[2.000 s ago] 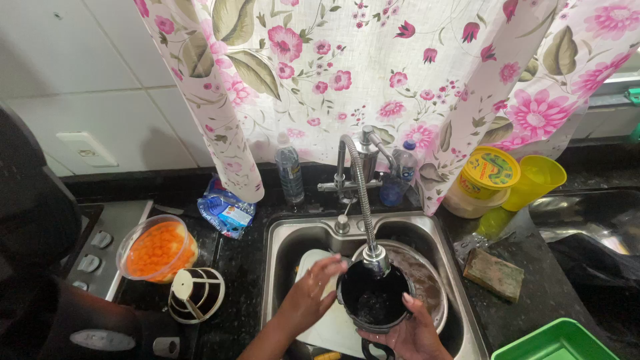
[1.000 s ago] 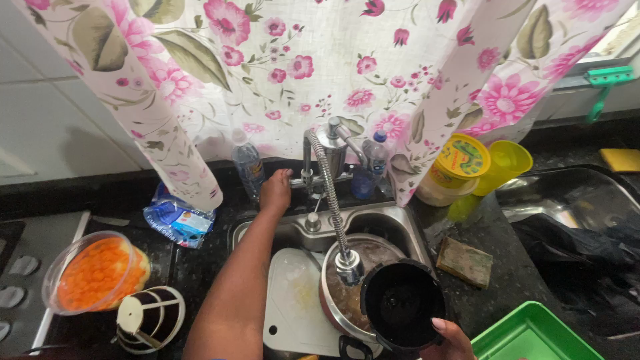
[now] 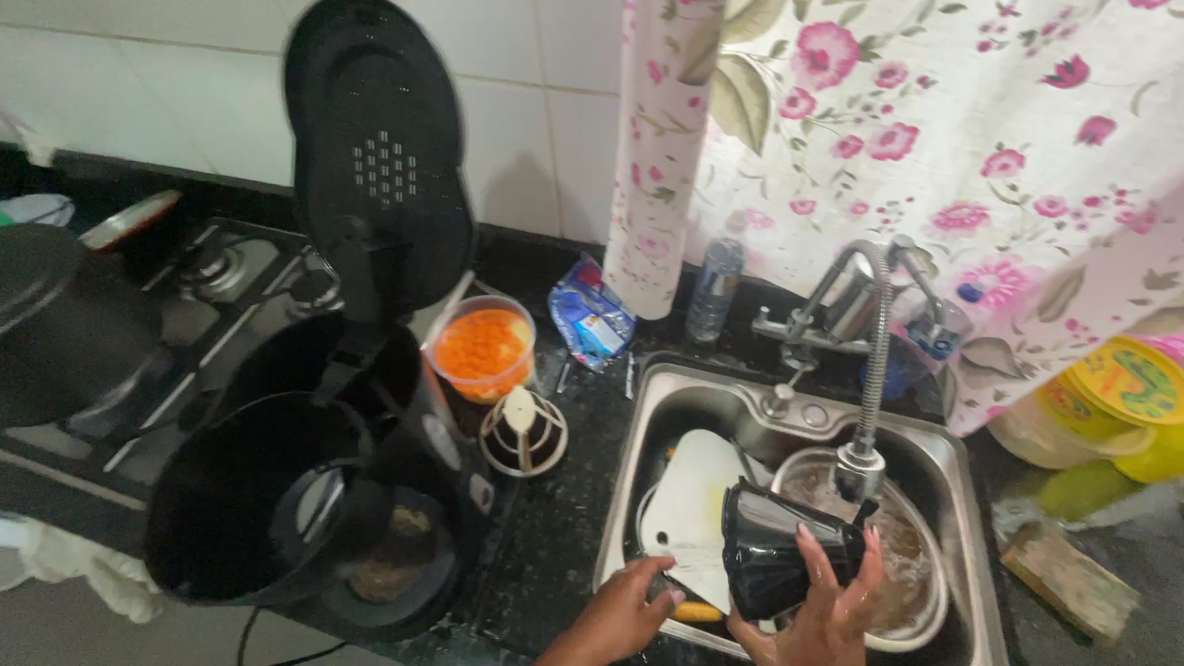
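My right hand (image 3: pixel 823 601) holds a wet black plastic coffee-maker filter basket (image 3: pixel 782 550) on its side over the sink. My left hand (image 3: pixel 624 606) hangs just left of it, fingers apart, holding nothing. Beneath them the steel sink (image 3: pixel 615 499) holds a white cutting board (image 3: pixel 689 504) and a pot of cloudy water (image 3: pixel 911 555). Above the pot hangs the spring-hose faucet (image 3: pixel 860 467). At the left a black coffee maker (image 3: pixel 430 444) stands with its lid (image 3: pixel 375 157) raised. A round ribbed filter frame (image 3: pixel 523 430) rests on the counter between it and the sink.
A tub of orange food (image 3: pixel 484 347), a blue plastic packet (image 3: pixel 592 314) and a water bottle (image 3: pixel 715 287) stand along the back. The stove (image 3: pixel 217 264) with a dark pot (image 3: pixel 69 324) is far left. A worn block (image 3: pixel 1068 578) and a yellow-lidded tub (image 3: pixel 1124 384) lie right.
My left hand has left the faucet valve and come down beside the basket. The basket has been tipped from mouth up onto its side. The view has swung left, showing the coffee maker.
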